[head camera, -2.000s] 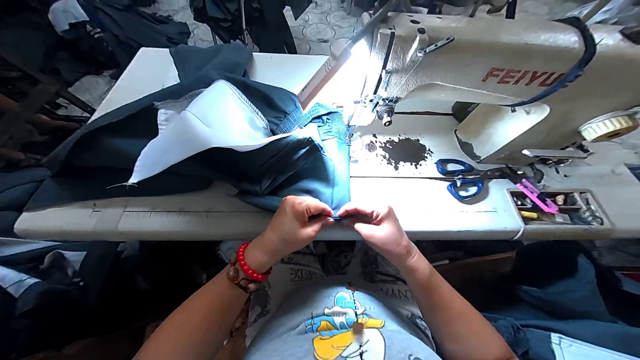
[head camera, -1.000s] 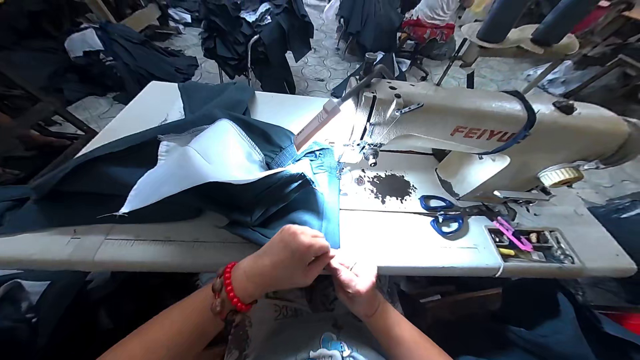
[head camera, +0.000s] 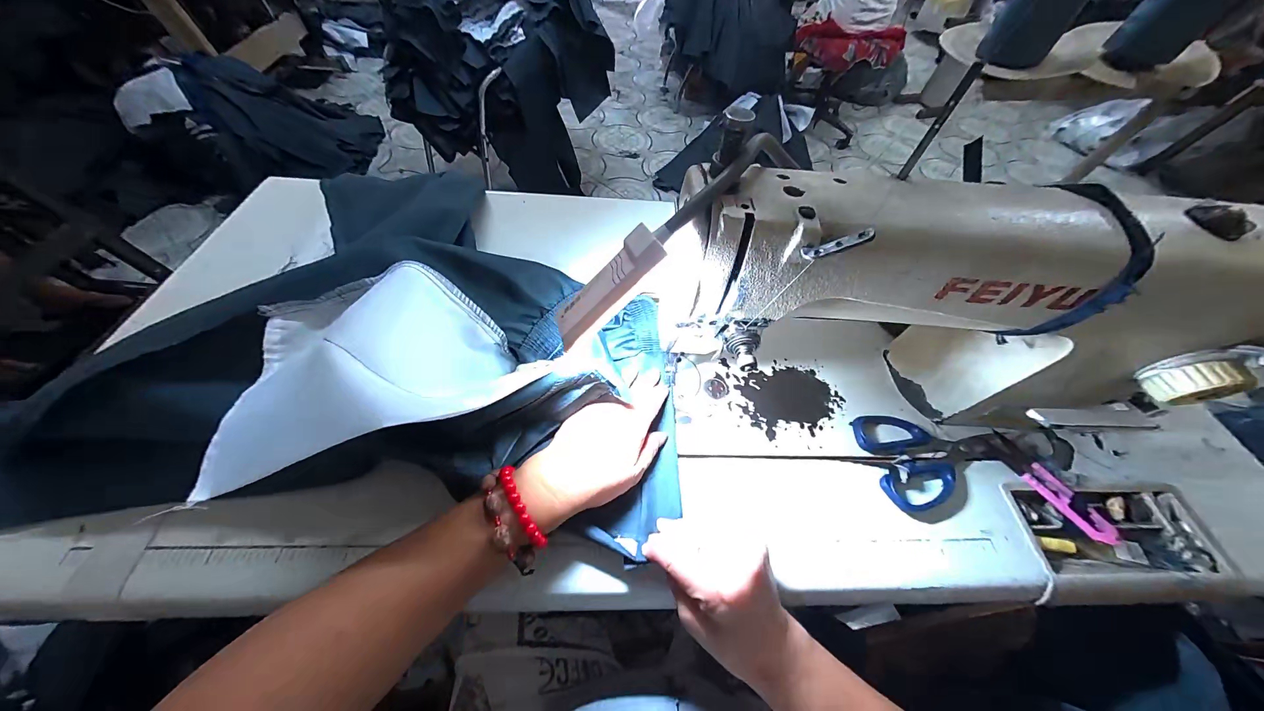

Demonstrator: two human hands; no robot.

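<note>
Dark blue trousers [head camera: 395,232] lie across the left of the sewing table, a white pocket lining [head camera: 395,346] on top. Their gathered edge lies beside the needle area of the Feiyu sewing machine [head camera: 889,257]. My left hand [head camera: 592,454], with red beads at the wrist, rests on the cloth just left of the presser foot, fingers spread. Close to the table's front edge, my right hand [head camera: 716,583] has its thumb and fingers on the lower corner of the cloth. Strong lamp light washes out its fingertips, so the grip is not clear.
Blue-handled scissors [head camera: 913,464] lie right of the needle area. Beside them, pink thread snips [head camera: 1071,504] rest over a recessed tray [head camera: 1175,494] of small parts. A lamp [head camera: 612,281] on a bent arm hangs over the cloth. Dark garments [head camera: 257,114] are heaped on supports behind the table.
My left hand has moved from the front edge up onto the cloth near the needle area. Both hands were together at the cloth's lower corner before; my right hand remains near it.
</note>
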